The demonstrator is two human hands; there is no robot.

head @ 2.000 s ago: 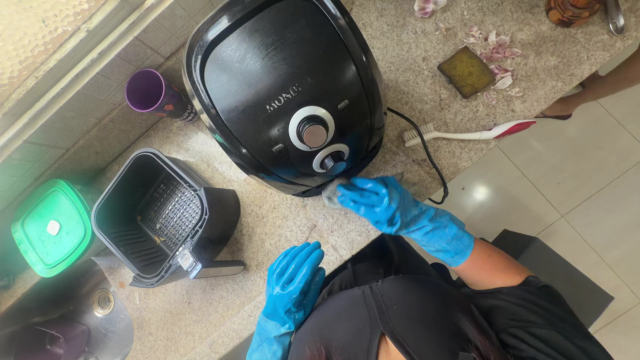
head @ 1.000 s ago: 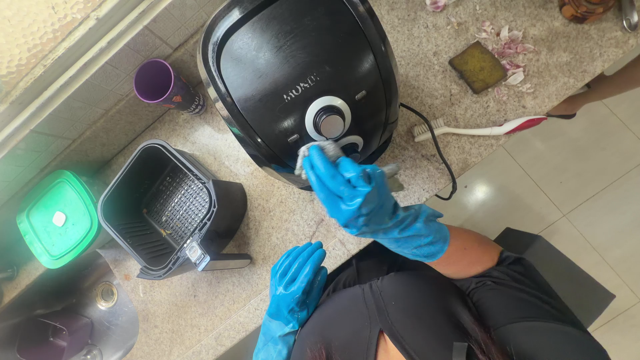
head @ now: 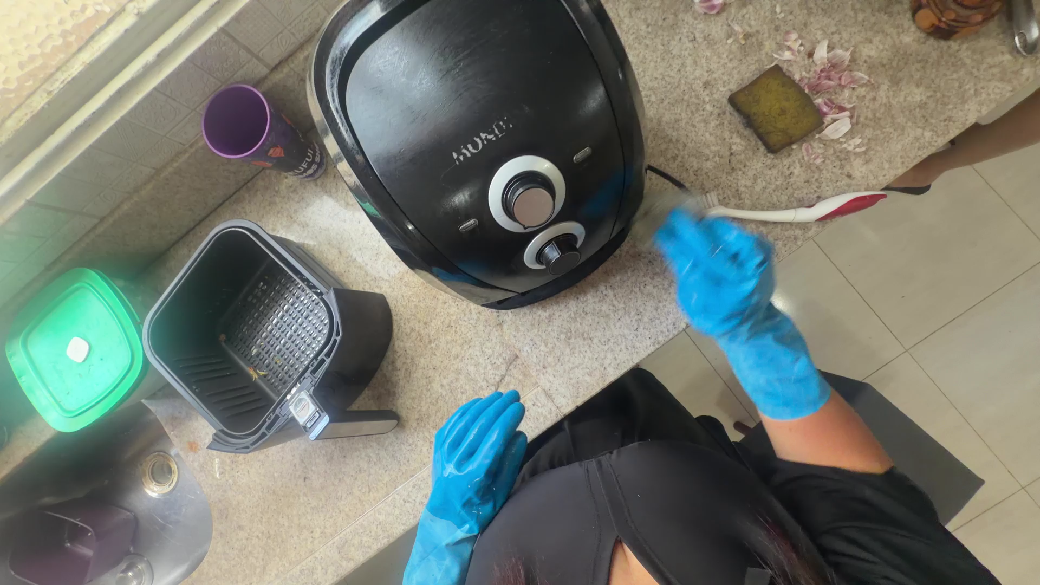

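My right hand (head: pixel 719 272), in a blue rubber glove, is raised beside the lower right of a black air fryer (head: pixel 479 106). Its fingers are closed on a grey cloth (head: pixel 660 213), which is blurred and partly hidden. My left hand (head: pixel 479 455), gloved in the same blue, rests at the counter's front edge, fingers extended and holding nothing. The fryer has two front knobs and worn lettering. Left of it stands its dark drawer with the perforated basket (head: pixel 276 317), bits of food residue inside and the handle towards my left hand.
A purple cup (head: pixel 238 122) stands by the wall. At left are a green-lidded container (head: pixel 77 349) and a steel sink (head: pixel 175 520). A white-and-red brush (head: pixel 796 213), a worn sponge (head: pixel 776 110) and garlic skins (head: pixel 833 77) lie on the right. Another person's limb (head: pixel 967 150) shows there.
My right hand has moved off the fryer's knob area to the right with the cloth. My left hand stays at the counter edge.
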